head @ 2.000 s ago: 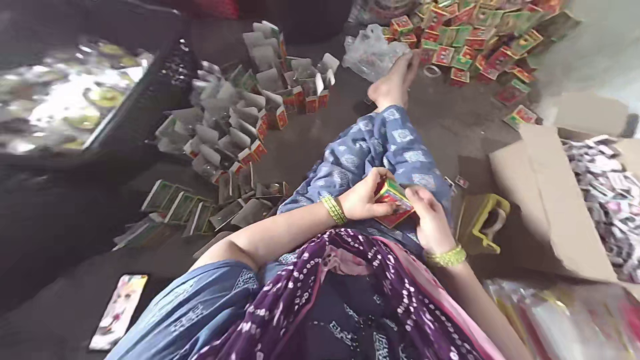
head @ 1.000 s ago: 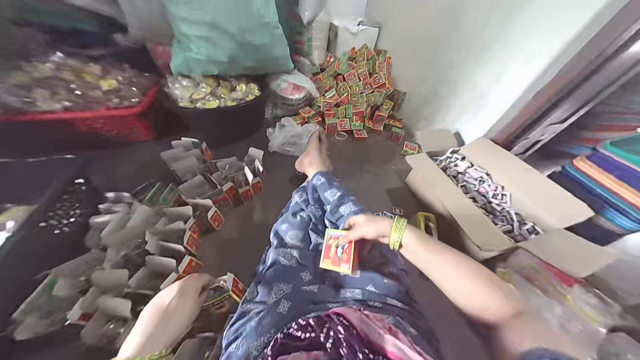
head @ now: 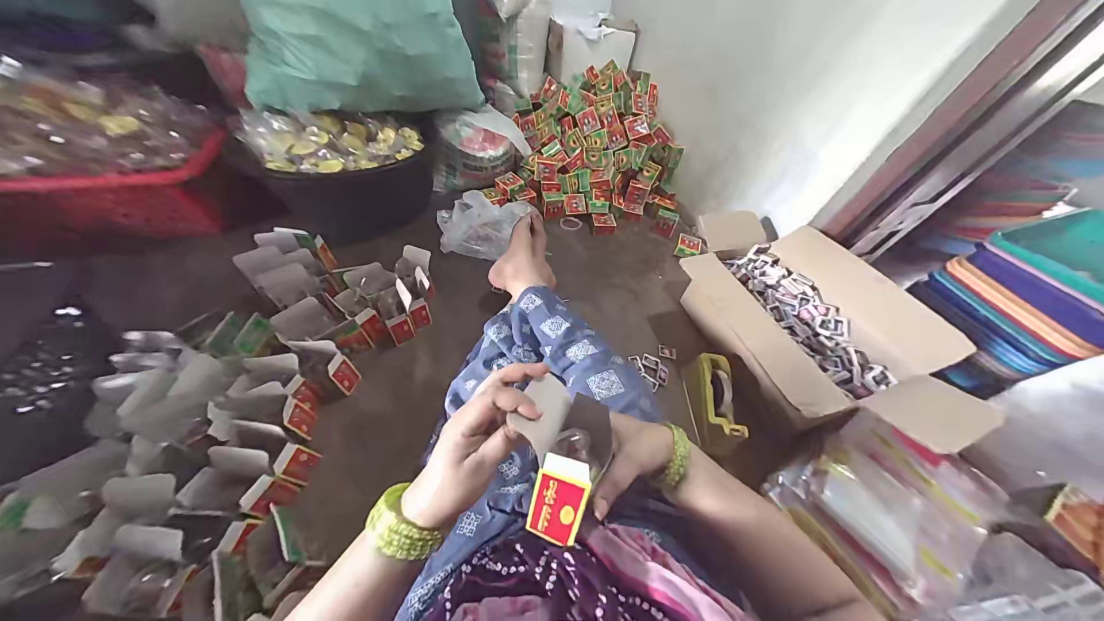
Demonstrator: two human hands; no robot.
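Above my lap, a small red and yellow cardboard box (head: 559,503) with printed writing stands with its top flaps up. My left hand (head: 483,431) pinches a pale grey flap of it between thumb and fingers. Around the box's right side wraps my right hand (head: 628,461), partly hidden behind it. Something clear and shiny, like plastic wrap, shows in the box's mouth. To my left, many similar boxes (head: 297,464) stand in rows on the floor with raised flaps.
Closed red and green boxes (head: 604,147) lie heaped by the wall. A carton (head: 742,345) of small pieces and a yellow tape dispenser (head: 714,392) are at right. A black tub (head: 345,194) holds plastic-wrapped yellow items. A crumpled plastic bag (head: 479,226) lies beside my foot.
My left hand has come from the rows of boxes to my lap. An open-topped box is now between both hands; one second ago my right hand held a flat-looking red and yellow piece.
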